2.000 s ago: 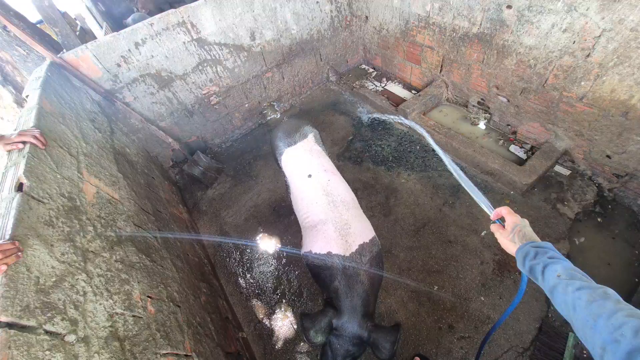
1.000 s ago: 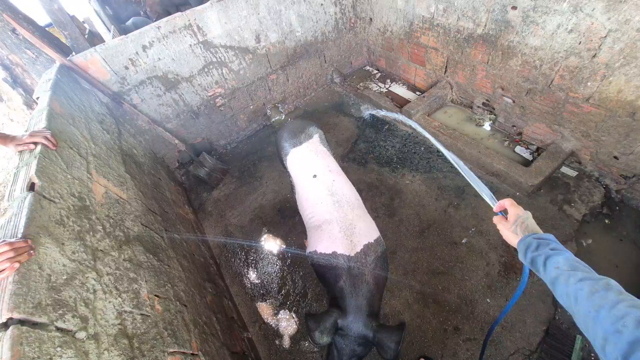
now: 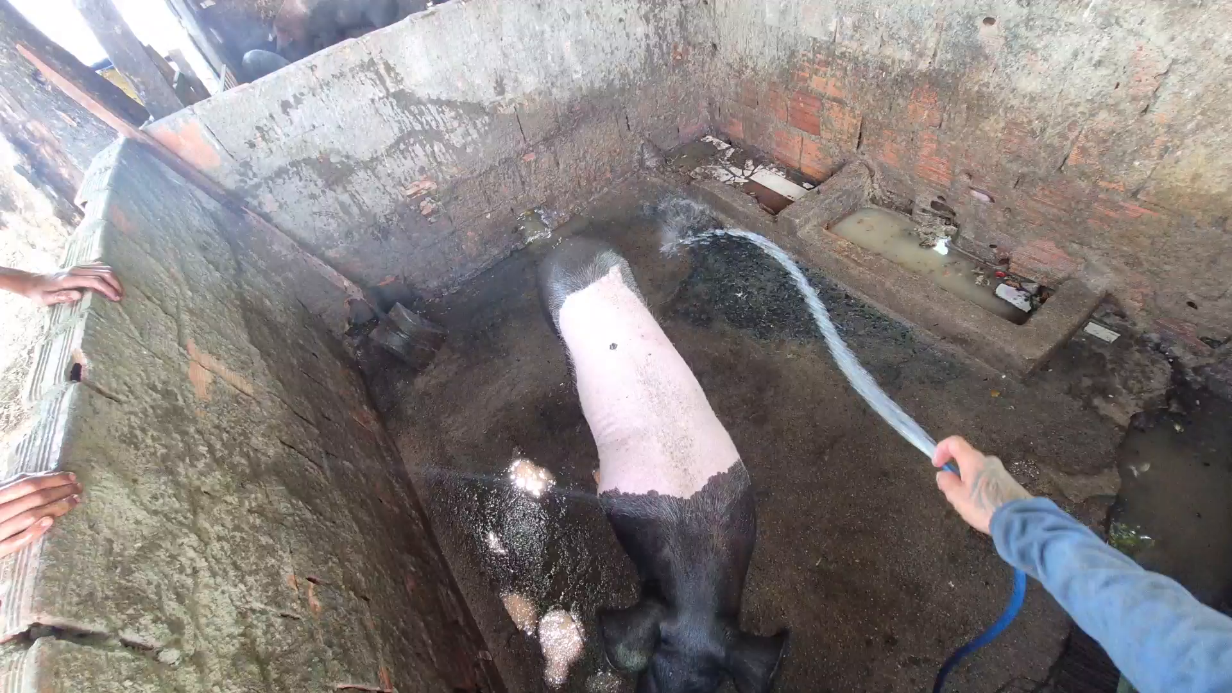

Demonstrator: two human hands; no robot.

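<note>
My right hand (image 3: 977, 483), in a blue sleeve, is closed around the end of a blue hose (image 3: 996, 621) at the right. A white stream of water (image 3: 837, 342) arcs from it and splashes on the wet floor near the back trough. A black pig with a broad pale band (image 3: 650, 404) stands in the middle of the pen, its head and ears toward the bottom edge and its dark rump toward the back wall. The stream passes to the right of its body. My left hand is not in view.
Another person's hands (image 3: 77, 284) rest on top of the left wall (image 3: 221, 433). A concrete trough (image 3: 938, 303) holding murky water lies along the back brick wall. Pale wet clumps (image 3: 560, 640) lie on the floor left of the pig. Another animal shows beyond the back wall.
The far end of the water stream has shifted a little and its arc is more curved. The hand on the hose and the pig have barely moved.
</note>
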